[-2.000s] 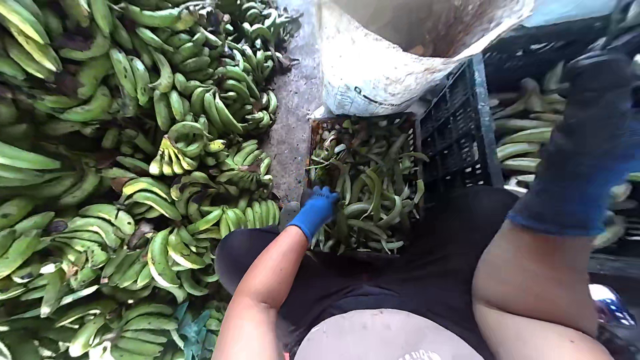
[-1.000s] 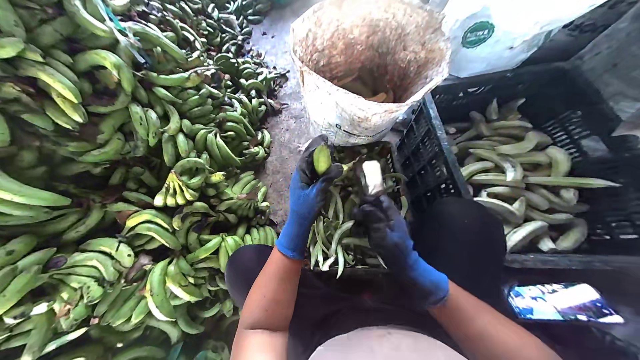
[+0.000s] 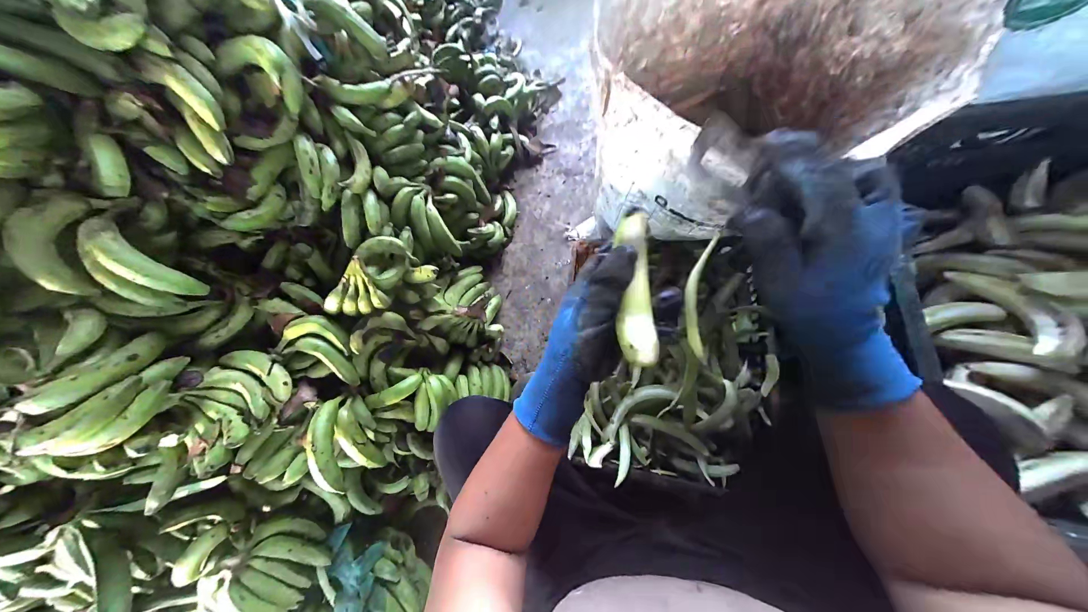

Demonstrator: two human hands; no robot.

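Observation:
My left hand, in a blue and black glove, holds a partly peeled green plantain over a crate of peels. My right hand, gloved alike and blurred by motion, is raised at the sack's rim. Its fingers are curled around a pale, blurred tool whose kind I cannot tell. A strip of green peel hangs in the air between my hands. Below them, many loose peels fill the crate between my legs.
A large heap of green plantain bunches covers the left side. An open white woven sack stands in front, beyond the peels. At the right, a black plastic crate holds peeled plantains. A strip of concrete floor lies between heap and sack.
My right hand has moved up and forward to the sack's rim. The left hand's plantain now shows a pale, peeled side. Two seconds ago, my left hand was over the peels.

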